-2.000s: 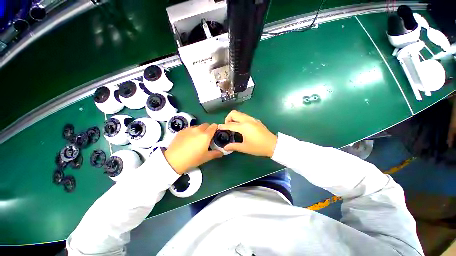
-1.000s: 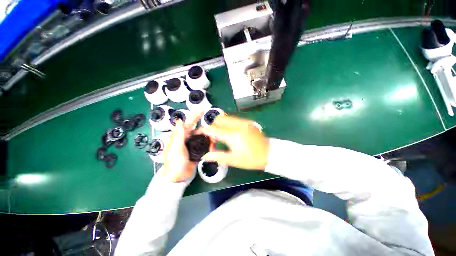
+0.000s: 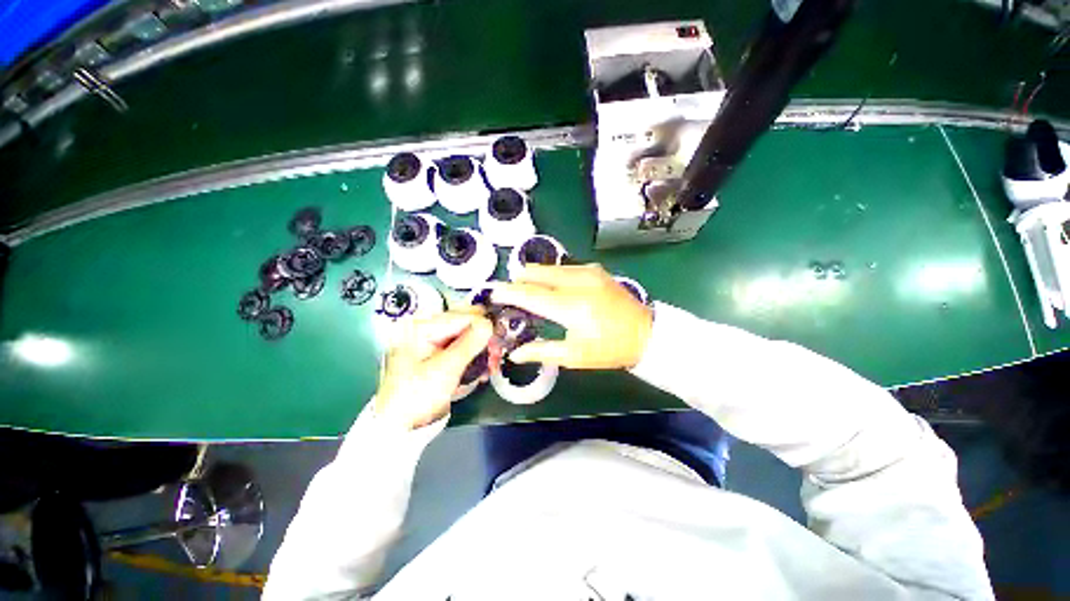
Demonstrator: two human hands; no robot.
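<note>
My left hand (image 3: 420, 366) and my right hand (image 3: 590, 315) meet low over the housings. Between their fingertips is a small dark round part (image 3: 512, 325), partly covered by the fingers. My left thumb and forefinger are pinched together at its left side; my right fingers curve around its right side. A white round housing with a dark opening (image 3: 527, 385) lies just below the hands, partly hidden. Several white housings with black centres (image 3: 466, 257) stand in rows behind and left of the hands. Loose black rings (image 3: 303, 261) lie in a pile left of them.
A light grey screw feeder (image 3: 657, 147) stands behind the hands. A long black screwdriver (image 3: 757, 106) slants over it. A small dark paired shape (image 3: 828, 270) is on the green mat at right. White parts (image 3: 1044, 252) lie at the far right. A metal rail edges the bench's back.
The view has shifted, so the bench items appear further right than two seconds ago. My left hand has changed from cupping the dark part to pinching at its side.
</note>
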